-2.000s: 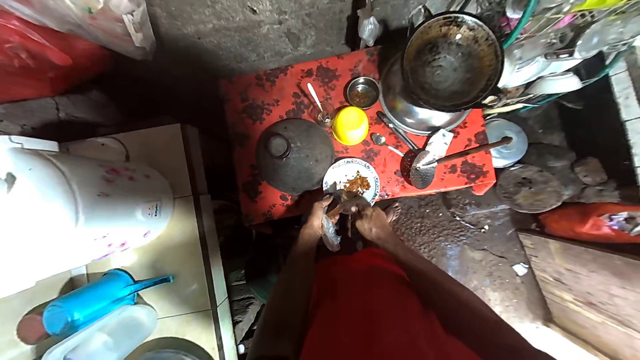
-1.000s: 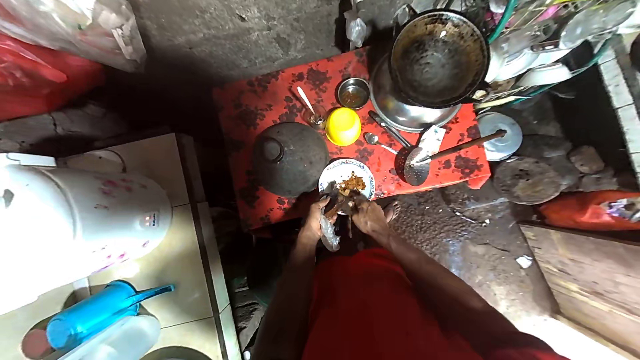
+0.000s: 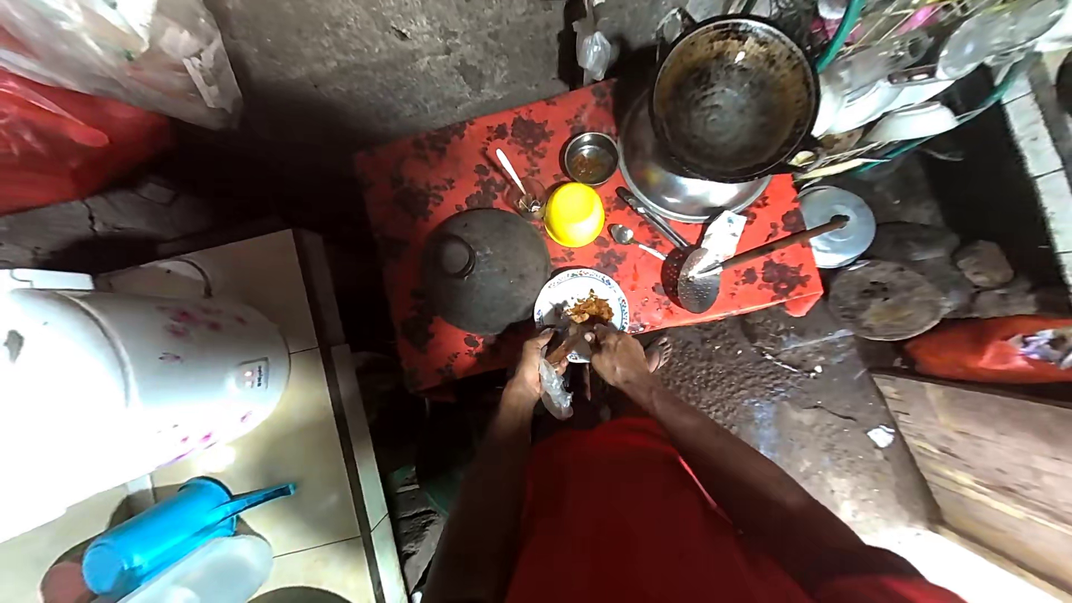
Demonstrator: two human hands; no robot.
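Observation:
My left hand [image 3: 533,365] grips a clear plastic bag [image 3: 555,390] just below a white plate with a patterned rim [image 3: 550,295]. Orange-brown food [image 3: 591,308] lies on the plate. My right hand [image 3: 618,355] is at the plate's lower right edge, fingers bent around something brown [image 3: 573,342] that reaches between both hands; what it is cannot be told. A dark round lid with a knob [image 3: 494,272] is left of the plate. Above stand a yellow bowl [image 3: 574,215], a small metal bowl [image 3: 591,158] and a glass with a white spoon [image 3: 529,201].
On the red patterned tablecloth [image 3: 435,167] lie a metal spoon [image 3: 622,234] and a perforated skimmer [image 3: 697,286]. A blackened wok [image 3: 735,99] rests over a metal basin [image 3: 670,188] at the back right. At left are a white rice cooker [image 3: 193,360] and a blue plastic dipper [image 3: 159,536].
Both hands have stayed at the plate's near edge, with the plastic bag still in my left hand. The food looks more heaped than in the earliest frame.

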